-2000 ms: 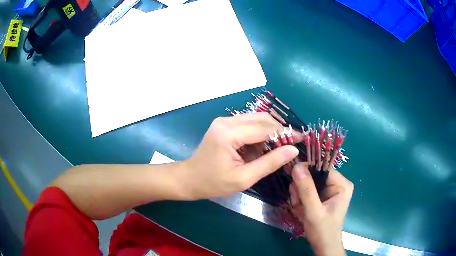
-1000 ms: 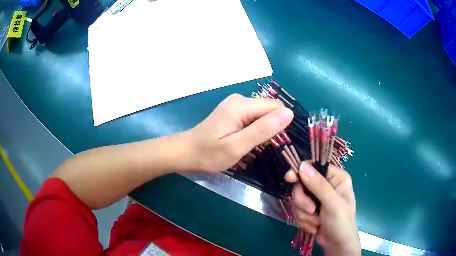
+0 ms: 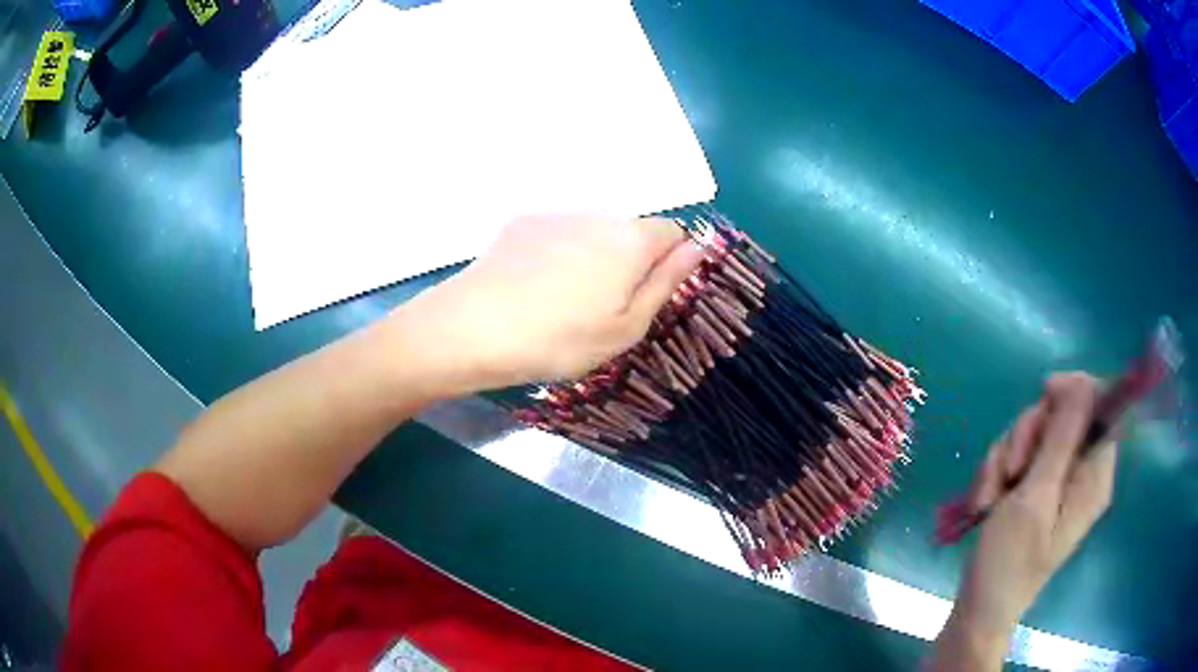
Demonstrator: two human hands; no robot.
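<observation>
A large wire pile (image 3: 775, 394) lies on the green table top, black in the middle, with red-brown ends and silver fork terminals. My left hand (image 3: 578, 295) is over the pile's upper left end, fingers bent down; whether it grips any lead is hidden. My right hand (image 3: 1044, 486) is held to the right of the pile, apart from it, closed around a wire bundle (image 3: 1132, 383). The bundle is blurred, with its red ends showing above and below the hand.
White paper sheets (image 3: 460, 145) lie behind my left hand. A black pistol-shaped tool (image 3: 171, 53) and a yellow status sign (image 3: 50, 66) are at the upper left. Blue bins (image 3: 1051, 40) are at the upper right. A metal strip (image 3: 618, 499) runs along the near edge, partly under the pile.
My right hand has moved right with the wire bundle, away from the pile, which now shows more fully. My left hand has moved slightly left and lowered onto the pile's upper left end.
</observation>
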